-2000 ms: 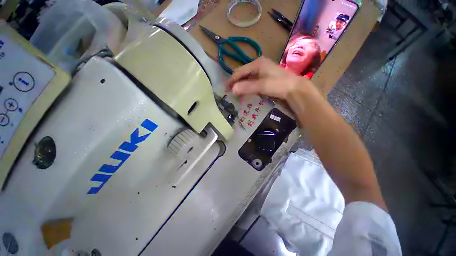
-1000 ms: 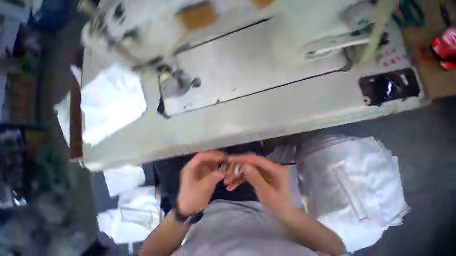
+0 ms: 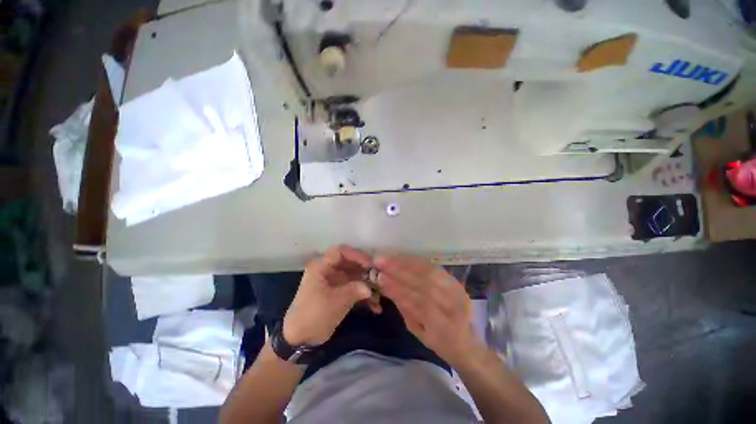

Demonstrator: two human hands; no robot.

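Observation:
My left hand and my right hand meet over my lap at the table's front edge. Between their fingertips is a small metallic part, maybe a bobbin case; its details are too small to tell. A small round white disc with a dark centre, like a bobbin, lies on the table in front of the machine bed. The presser foot and needle area is further back, with a small round metal piece beside it.
White fabric lies on the table at left. Loose white panels are lower left, stacked panels lower right. The JUKI machine arm spans the back. A black switch panel and a lit phone are at right.
The view has swung from the machine's right end to its front. My right hand has come from beside the handwheel to meet my left at the small part. The white disc now shows on the table.

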